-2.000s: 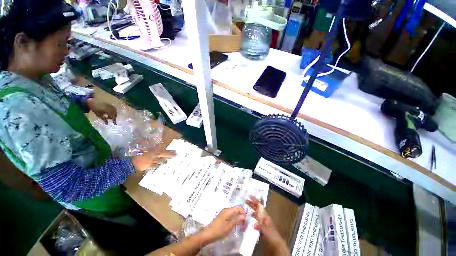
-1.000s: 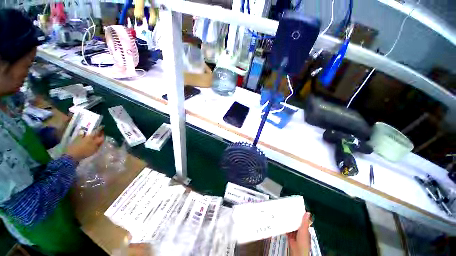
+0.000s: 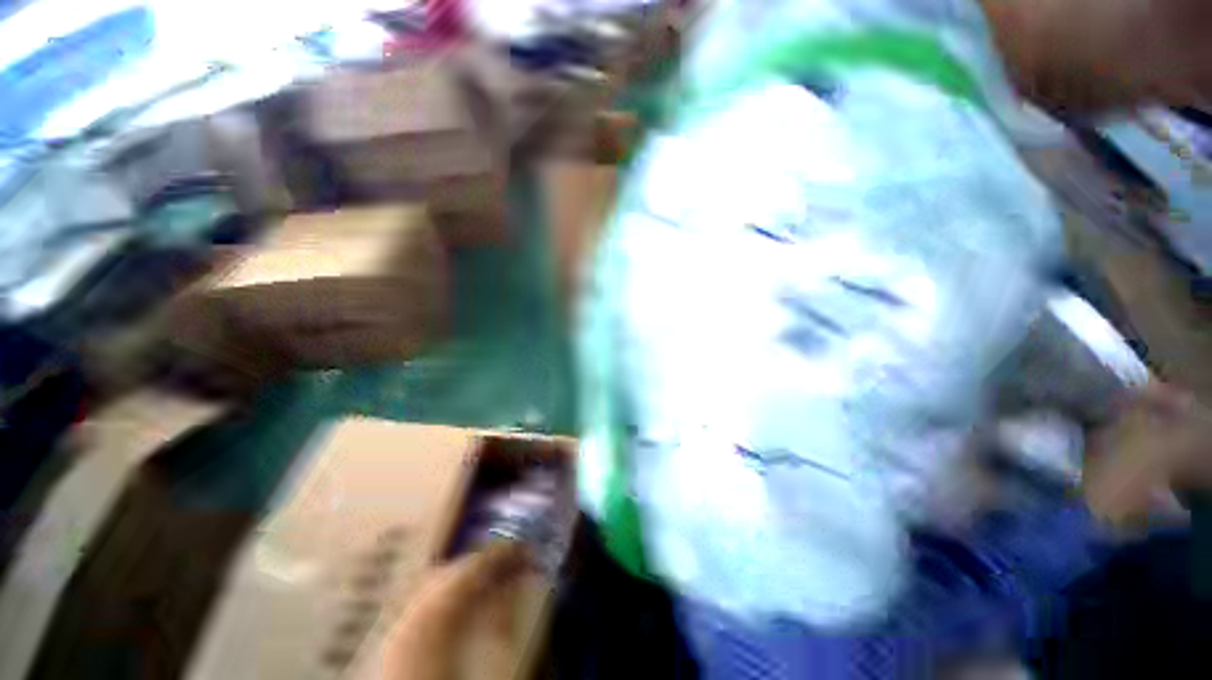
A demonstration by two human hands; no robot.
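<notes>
The view is strongly blurred. A hand, which looks like my left hand [image 3: 459, 618], comes up from the bottom edge at the opening of a brown shipping carton [image 3: 352, 511]. Its fingertips are at a shiny clear-bagged item [image 3: 518, 511] inside the carton. Whether the fingers grip it cannot be told. The carton has dark printing on its flap or side. My right hand is not in view.
The neighbouring worker, in a pale patterned top [image 3: 798, 332] with green apron edging, fills the centre right. That worker's hand [image 3: 1150, 458] is near a white narrow box [image 3: 1097, 339]. More brown cartons [image 3: 319, 286] stand on the green floor behind.
The view has swung left and down from the bench to the cartons. The white printed boxes, fan and shelf are out of view. My left hand is now at the open carton.
</notes>
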